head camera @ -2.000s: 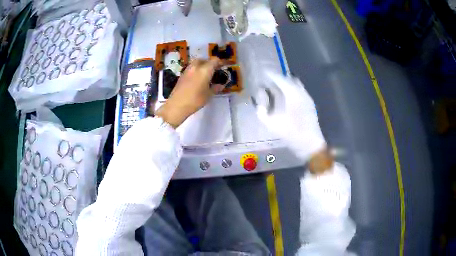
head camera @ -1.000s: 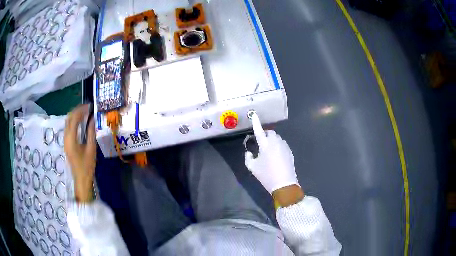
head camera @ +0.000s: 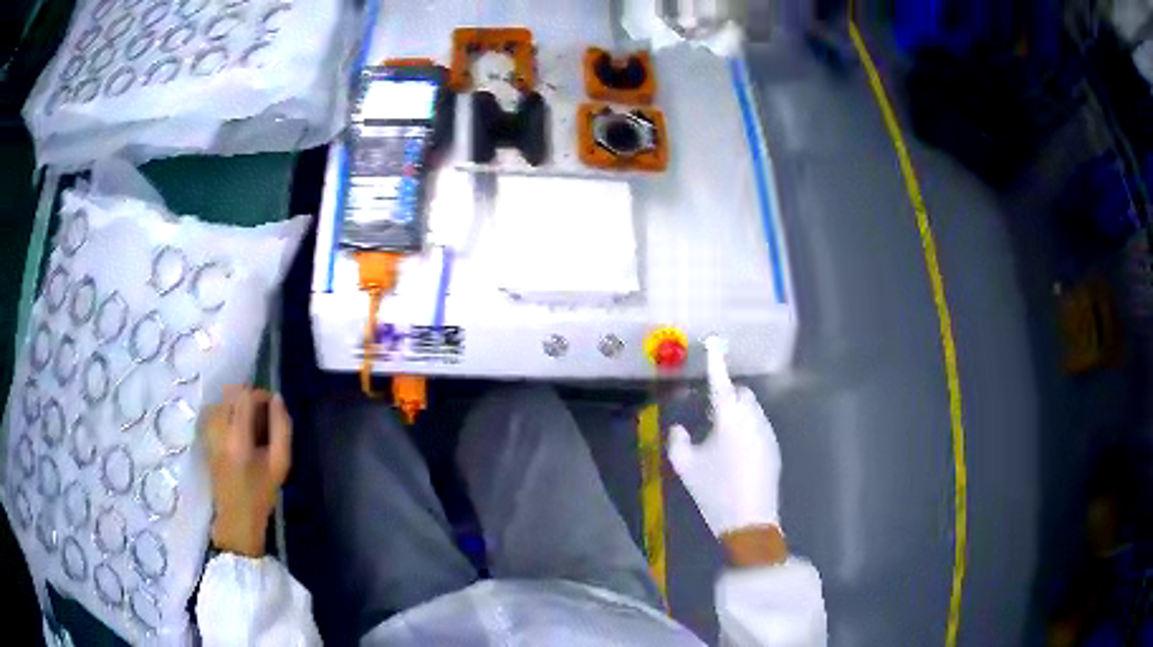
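Observation:
My right hand [head camera: 733,461], in a white glove, points its index finger onto the round silver start button [head camera: 716,343] at the front panel's right end. Its thumb is apart; whether it holds a ring is unclear. My bare left hand [head camera: 248,451] is loosely curled at the right edge of the near foam-lined tray [head camera: 234,303], with a gap between thumb and fingers and nothing visible in it. A silver ring [head camera: 625,132] sits in the orange-brown fixture [head camera: 591,154]. The tray bears rows of silver rings.
The teach pendant [head camera: 386,164] lies on the machine bed's left; its orange cable [head camera: 377,272] hangs over the front. A second fixture [head camera: 492,51], white plate [head camera: 565,240] and red emergency stop [head camera: 668,350] also show. Another ring tray [head camera: 190,133] is at back left.
My hands left the fixtures; the right finger reached the button and stays there. My left hand moved to the near tray. A ring seen in the right hand one second ago no longer shows clearly.

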